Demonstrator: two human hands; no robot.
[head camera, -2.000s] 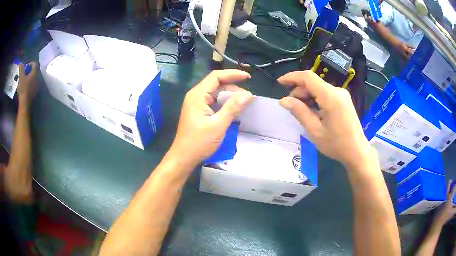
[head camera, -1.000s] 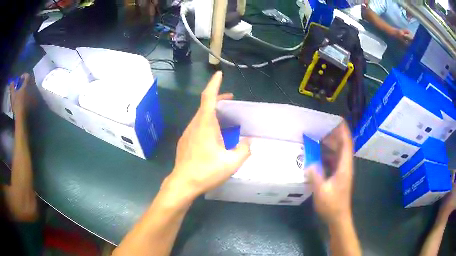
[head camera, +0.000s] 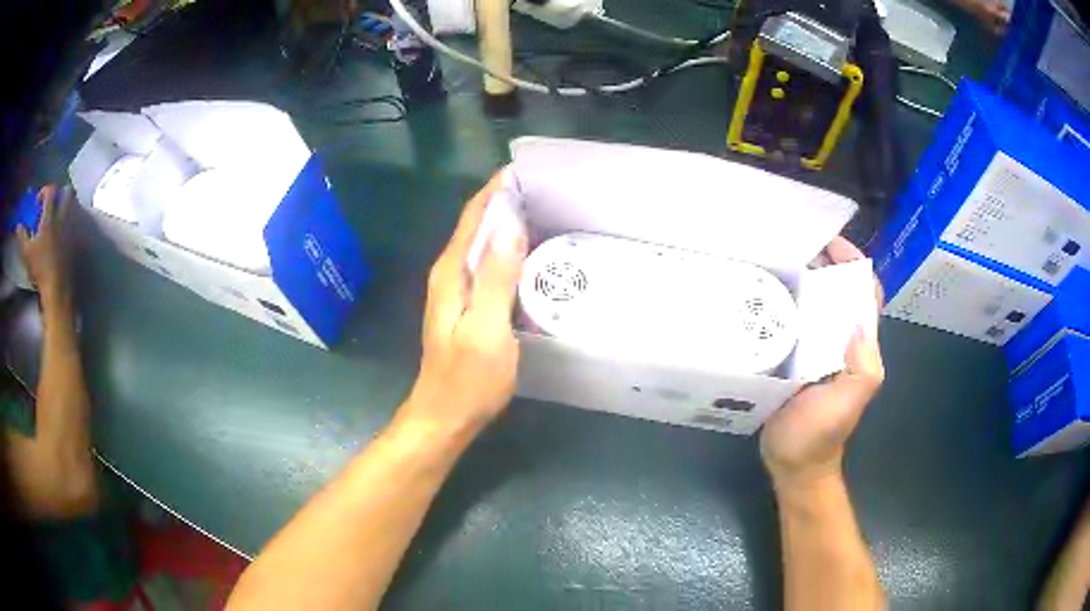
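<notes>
An open retail carton (head camera: 645, 388) lies in front of me, its large lid flap (head camera: 681, 197) raised at the back. A white rounded packed unit (head camera: 657, 298) fills it, with a round slotted grille at each end. My left hand (head camera: 472, 310) grips the carton's left end, with the thumb on the raised side flap. My right hand (head camera: 837, 394) grips the right end, around the white side flap (head camera: 837, 316) that stands folded outward. Some fingertips are hidden behind the flaps.
Two open cartons (head camera: 269, 221) with white units stand at left, beside another worker's arm (head camera: 60, 370). Closed blue-and-white cartons (head camera: 986, 215) are stacked at right. A yellow-and-black device (head camera: 798, 90), a post (head camera: 495, 48) and cables are at the back. Another forearm shows at bottom right.
The side flaps have opened outward and the whole unit now shows. My hands have moved to the carton's two ends. The carton appears higher in view.
</notes>
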